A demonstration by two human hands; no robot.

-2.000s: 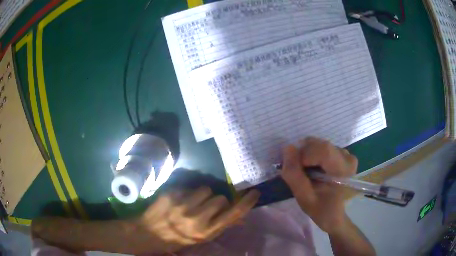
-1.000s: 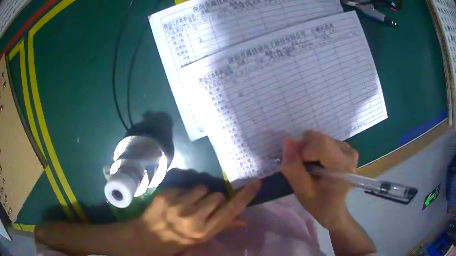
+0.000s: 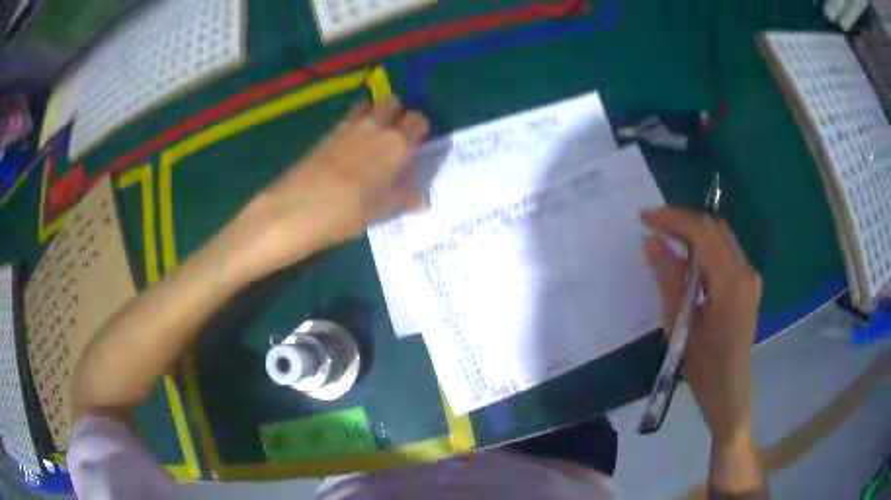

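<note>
Two overlapping white record forms (image 3: 547, 283) with ruled tables lie on the green mat in front of me. My left hand (image 3: 366, 166) is at the upper left corner of the rear form, fingers bent; whether it grips the paper cannot be told. My right hand (image 3: 705, 283) is at the right edge of the front form and holds a clear gel pen (image 3: 672, 376), tip pointing up and away, off the paper. A shiny metal cylinder with a white holed end (image 3: 318, 359) stands to the left of the forms.
A green label (image 3: 319, 436) lies near the front edge. Alligator clips (image 3: 655, 134) lie behind the forms at right. White boards with rows of dots stand at the far left (image 3: 161, 73) and right (image 3: 835, 146). A tan board (image 3: 83, 293) lies at left. Yellow, red and blue tape marks the mat.
My left hand has moved from the near edge up to the far left corner of the forms. My right hand has lifted the pen off the paper and moved right. The view shows more of the far bench.
</note>
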